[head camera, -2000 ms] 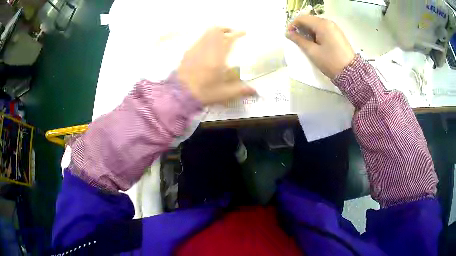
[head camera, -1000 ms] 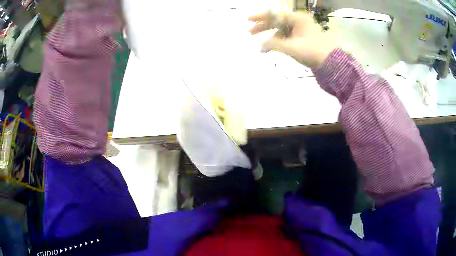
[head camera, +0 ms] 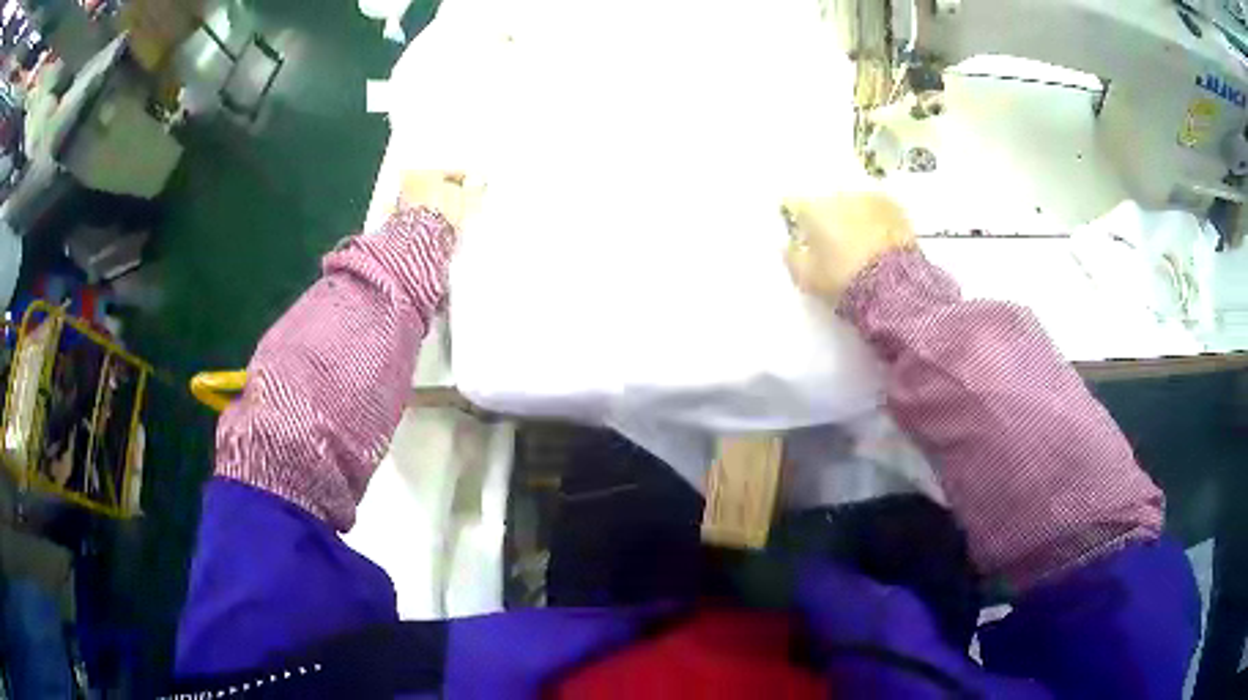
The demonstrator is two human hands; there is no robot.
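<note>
A large white fabric piece (head camera: 630, 246), strongly overexposed, covers the middle of the machine table and hangs over its front edge towards my lap. My left hand (head camera: 438, 196) is at the fabric's left side, its fingers closed on the cloth. My right hand (head camera: 846, 239) is at the fabric's right side, closed on its edge; a small dark thing shows at its fingers, too small to name. A small tan card (head camera: 742, 492) sticks out below the fabric's hanging front edge, over my lap.
The sewing machine head (head camera: 1095, 82) is at the upper right. White scraps (head camera: 1143, 260) lie at the table's right. White fabric (head camera: 445, 506) hangs or lies below the table at left. A yellow rail (head camera: 216, 390) is beside my left sleeve. A yellow-framed cart (head camera: 75, 410) stands on the green floor.
The fabric has been drawn out wide and now hangs over the front edge. My left hand has come back into view at its left side; my right hand has moved down and right. The tan card has appeared.
</note>
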